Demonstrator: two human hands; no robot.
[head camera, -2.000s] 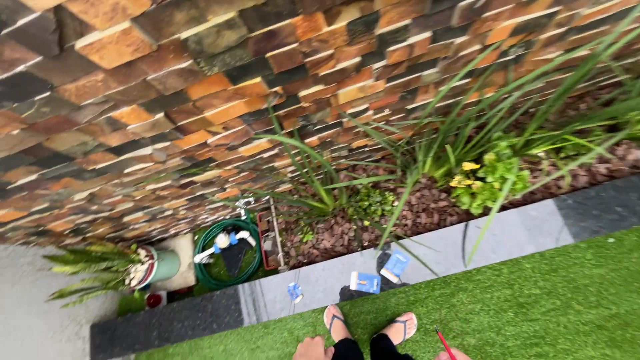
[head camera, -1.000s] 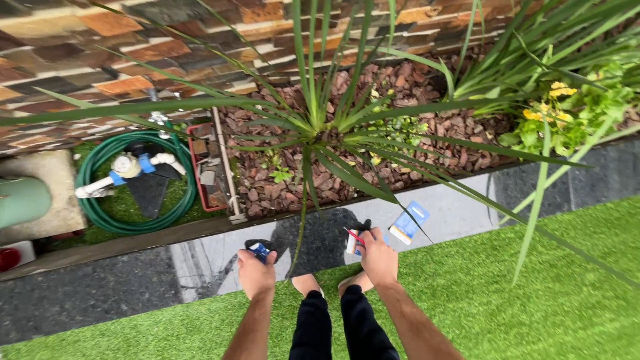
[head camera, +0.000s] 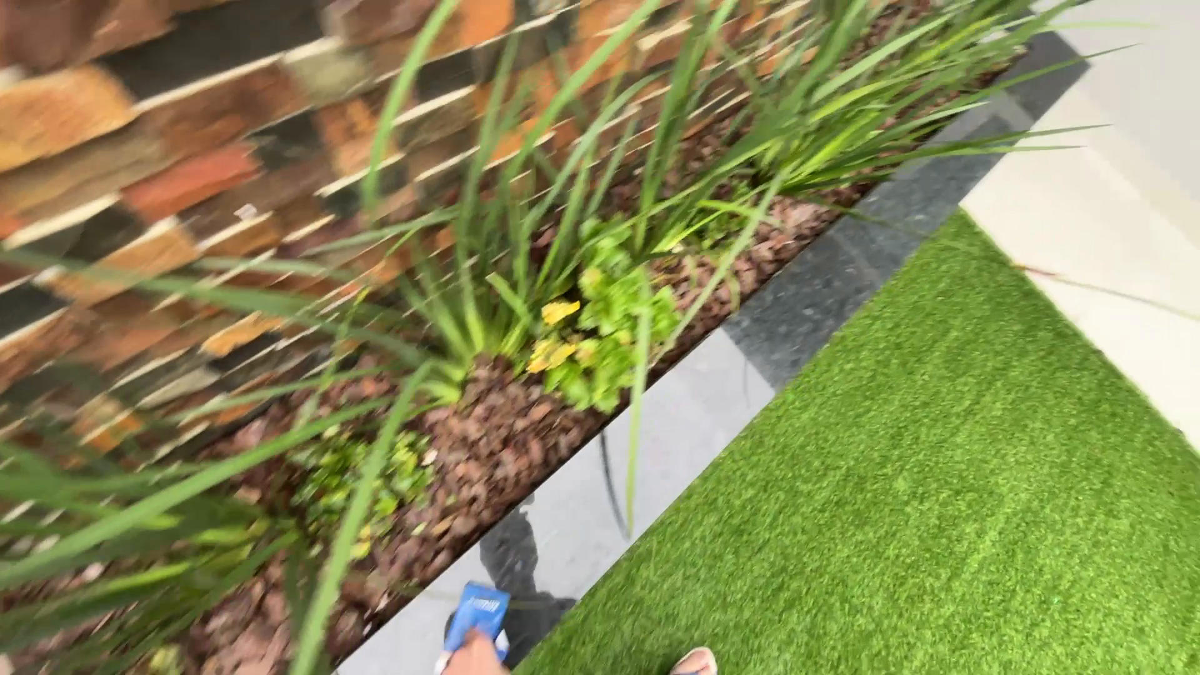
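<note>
At the bottom edge, what appears to be my left hand (head camera: 474, 653) is only partly in view, its thumb pressed on a blue packet (head camera: 479, 609) that bears white lettering. Something white shows beside and under the packet, too blurred to name. The packet lies over the grey stone edging (head camera: 647, 450) in this view, near a dark shadow. My right hand is outside the frame.
Brown bark mulch (head camera: 506, 422) fills the bed, with long-leaved plants (head camera: 525, 281) and a yellow-flowered plant (head camera: 600, 347). A stone-clad wall (head camera: 187, 187) stands behind. Artificial grass (head camera: 891, 487) borders the edging; a foot in a flip-flop (head camera: 695, 662) shows below.
The view has swung right, along the bed. A second ago both hands were visible, the right with a red tool; now only one hand shows, on a blue packet.
</note>
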